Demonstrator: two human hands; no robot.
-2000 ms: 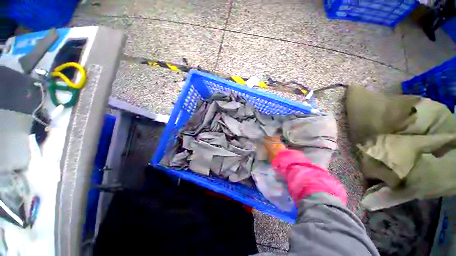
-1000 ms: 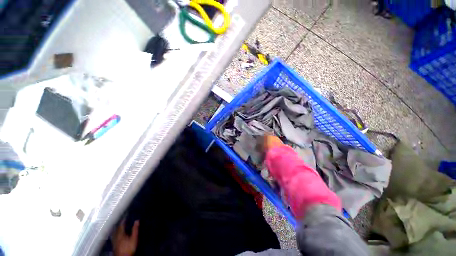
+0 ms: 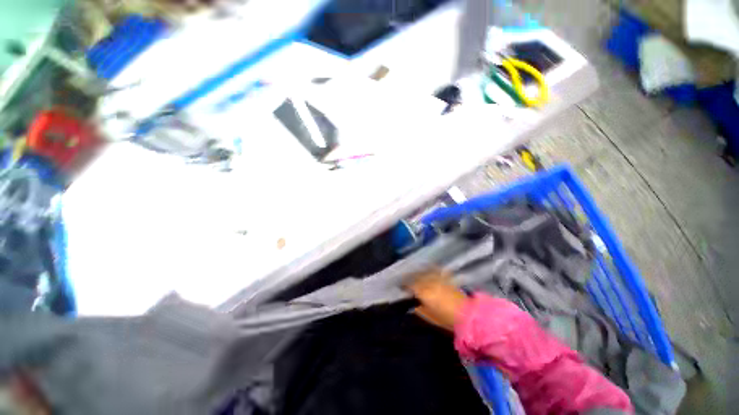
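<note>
A long grey cloth (image 3: 154,357) stretches from the lower left, across the wearer's dark lap, to the blue crate (image 3: 620,271). My right hand (image 3: 437,298), in a pink cuff, is closed on this cloth beside the crate; its fingertips are blurred. More grey cloth pieces (image 3: 547,251) lie heaped in the crate. My left hand (image 3: 28,395) is a small blurred patch at the lower left edge, partly covered by grey cloth; its grip cannot be made out.
The white machine table (image 3: 162,235) spans the middle. On it are yellow-and-green-handled scissors (image 3: 528,81), a dark flat item (image 3: 304,126), a pink pen (image 3: 352,157) and the machine base. A red object (image 3: 61,138) is at the upper left. Other blue crates stand at the upper right.
The view has swung left over the table. My right hand has come out of the crate to its near left side, with grey cloth now in it. My left hand now shows at the lower left edge.
</note>
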